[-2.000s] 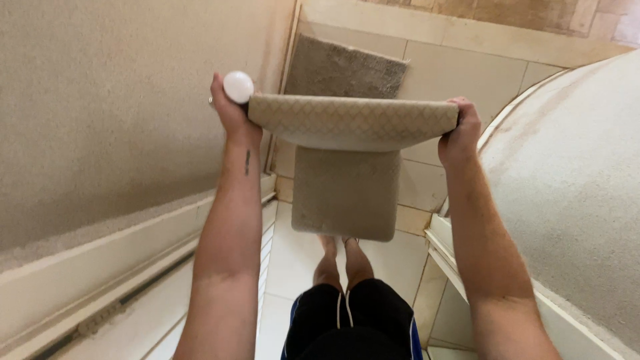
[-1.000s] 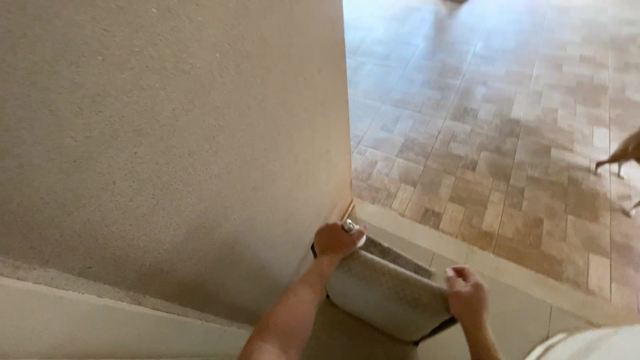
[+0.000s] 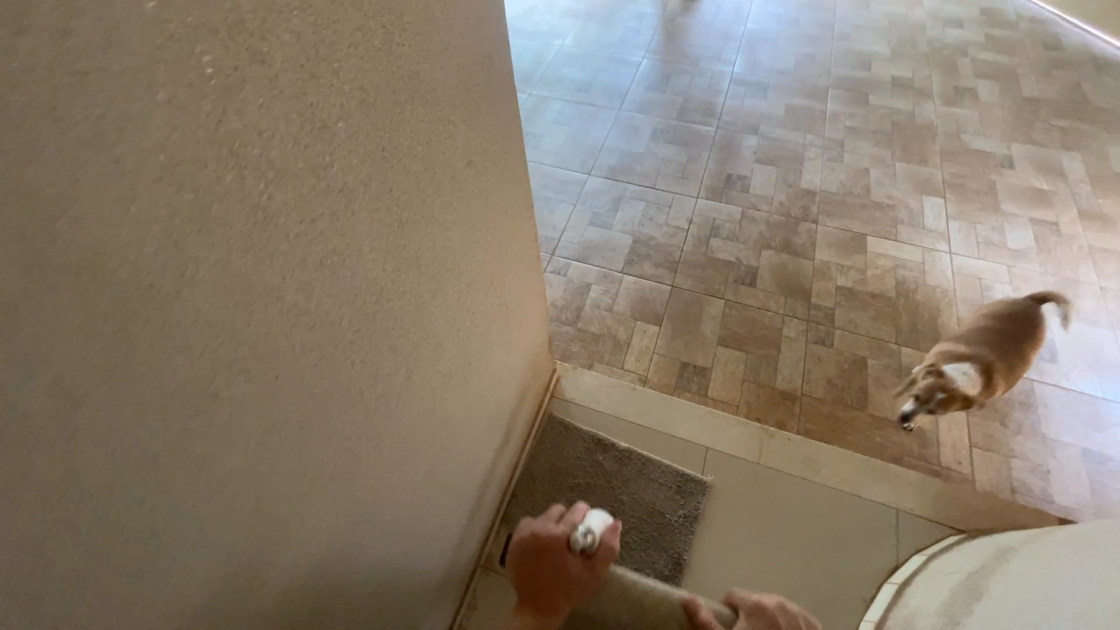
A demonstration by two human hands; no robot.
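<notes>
My left hand (image 3: 560,560) grips the left end of a beige upholstered piece (image 3: 639,595) near the bottom edge of the view. Between its thumb and fingers it also holds a small white round object (image 3: 595,525), whose kind I cannot tell. At the piece's right end, my right hand (image 3: 757,610) is closed on the edge and partly cut off by the frame. Most of the upholstered piece lies outside the view. Just beyond it, a grey-brown mat (image 3: 612,490) lies on the pale floor tiles beside the wall.
A rough beige wall (image 3: 306,306) rises close on the left. Past a pale threshold strip (image 3: 744,442) lies a patterned tile floor (image 3: 744,245), with a brown and white dog (image 3: 989,354) at the right. A curved pale wall (image 3: 1015,582) stands at the lower right.
The view has swung strongly up and toward the patterned floor. The dog, only partly seen at the right edge one second ago, is now fully in view. Both hands still hold the upholstered piece.
</notes>
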